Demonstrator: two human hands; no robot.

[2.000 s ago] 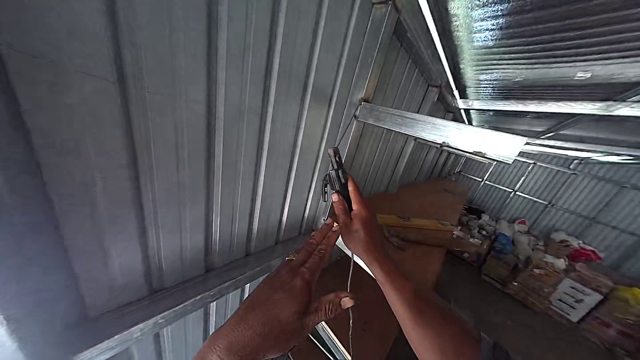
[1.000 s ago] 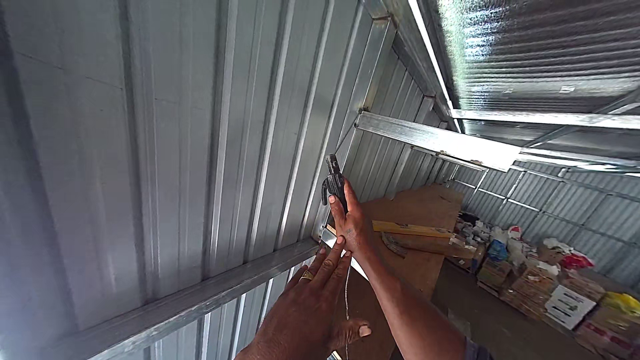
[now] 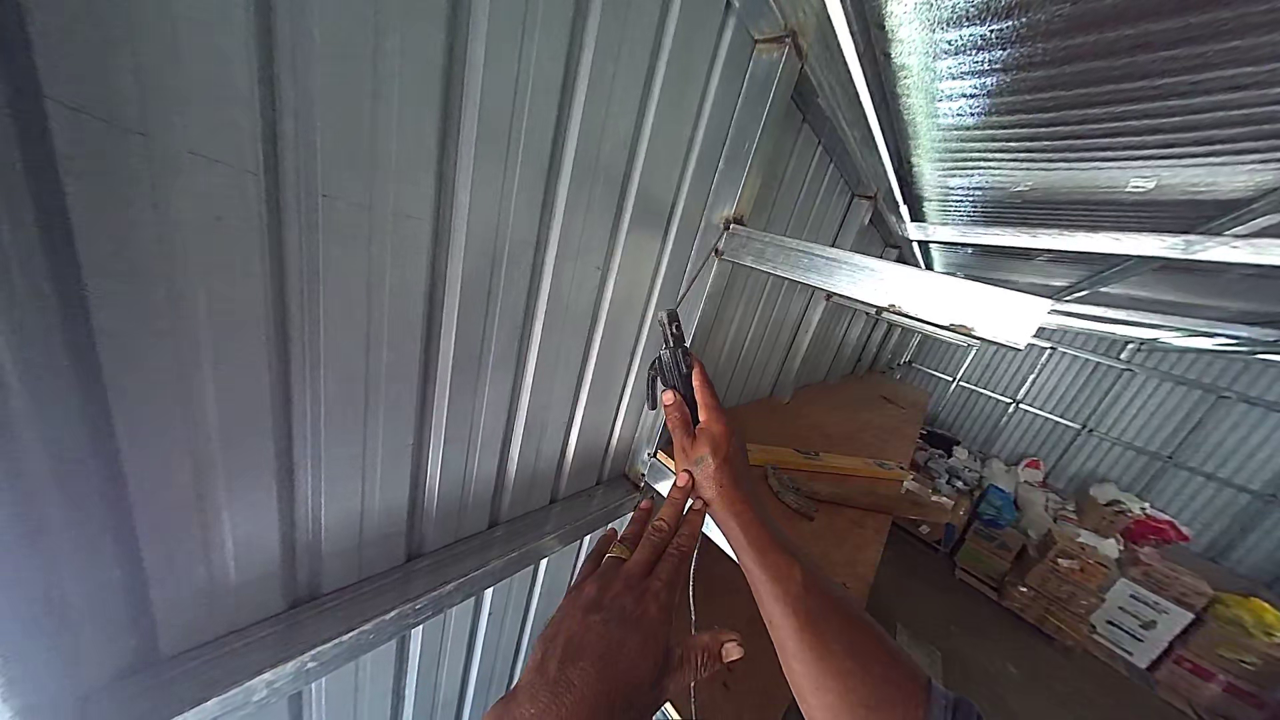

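My right hand [image 3: 710, 440] grips a black welding electrode holder [image 3: 675, 365], its jaws pointing up. A thin welding electrode [image 3: 700, 268] runs from the jaws to the corner where a galvanized steel beam [image 3: 880, 280] meets an upright steel post [image 3: 755, 130]. The corner looks browned. My left hand [image 3: 630, 610], with a ring on one finger, is held with its fingers extended, their tips at my right wrist, and it holds nothing. A cable [image 3: 693, 600] hangs below the right hand.
Corrugated metal wall sheets [image 3: 350, 300] stand at the left, above a horizontal steel rail [image 3: 400, 590]. A brown board [image 3: 830, 420] carries a yellow spirit level [image 3: 830, 461] and wood pieces. Cardboard boxes [image 3: 1075, 580] and bags line the far right. Metal roofing [image 3: 1080, 110] is overhead.
The left hand has shifted slightly at the right wrist since the first frame. The right hand keeps its grip on the electrode holder, and the electrode stays by the corner.
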